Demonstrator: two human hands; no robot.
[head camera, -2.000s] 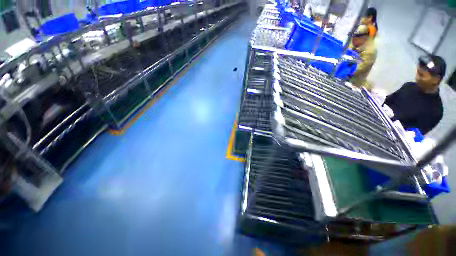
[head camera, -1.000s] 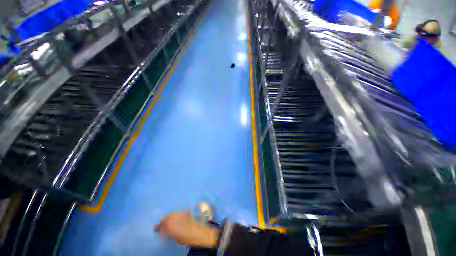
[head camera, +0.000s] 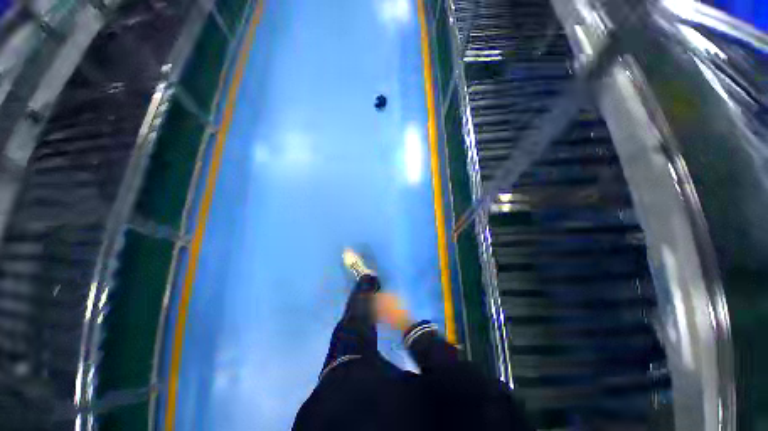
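Note:
My right hand (head camera: 392, 311) is small and blurred at the lower middle, in front of my dark-trousered leg, with a dark sleeve that has a light-striped cuff. Whether it holds anything cannot be told. My left hand is out of the picture. A small black object (head camera: 381, 102) lies on the blue floor (head camera: 295, 202) ahead; it is too small to name.
My light shoe (head camera: 354, 263) is on the aisle floor. Yellow lines (head camera: 438, 198) edge both sides. A roller rack with metal rails (head camera: 556, 252) runs along the right, and another dark rack (head camera: 67, 202) along the left. Blurred blue shapes show at the top corners.
The view has moved forward along the aisle and tilted down. The black object is nearer. The people have left the picture. My right hand appeared, then swung slightly right and up in view.

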